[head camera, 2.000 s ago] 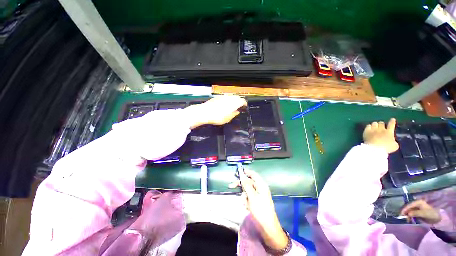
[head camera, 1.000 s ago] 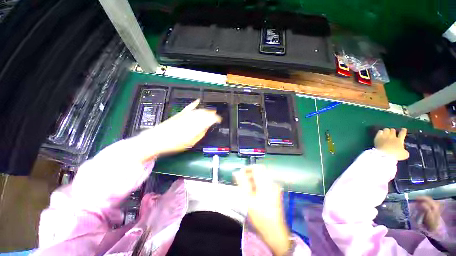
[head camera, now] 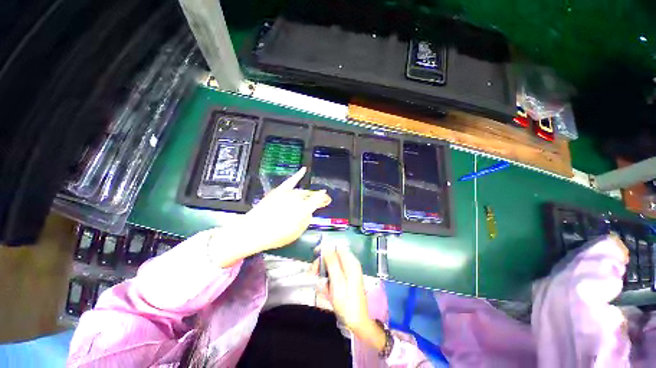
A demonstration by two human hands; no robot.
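A black foam tray (head camera: 450, 188) holds phones in a row. The leftmost phone (head camera: 224, 159) shows its back with a pale label. The second phone (head camera: 281, 155) shows a green grid. The third (head camera: 331, 174), fourth (head camera: 382, 185) and fifth (head camera: 421, 180) have dark screens. My left hand (head camera: 282, 214) is open over the tray front, its fingers spread between the second and third phones; touch is unclear. My right hand (head camera: 344, 279) is below the third phone, fingers closed around a slim grey strip, apparently a test cable (head camera: 321, 264). Another pale strip (head camera: 382, 256) meets the fourth phone's bottom edge.
A rear tray (head camera: 374, 61) holds one phone back-up. Red items (head camera: 544, 129) lie on a wooden strip (head camera: 496, 143). A blue pen (head camera: 485, 171) and yellow-gold piece (head camera: 491, 222) lie right. Clear trays stand left. A neighbour's sleeve (head camera: 586, 287) covers part of another phone tray.
The view has shifted. My left hand has moved off the tray's rear edge to its front, uncovering the label and green grid. My right hand has moved from the fourth phone to the third.
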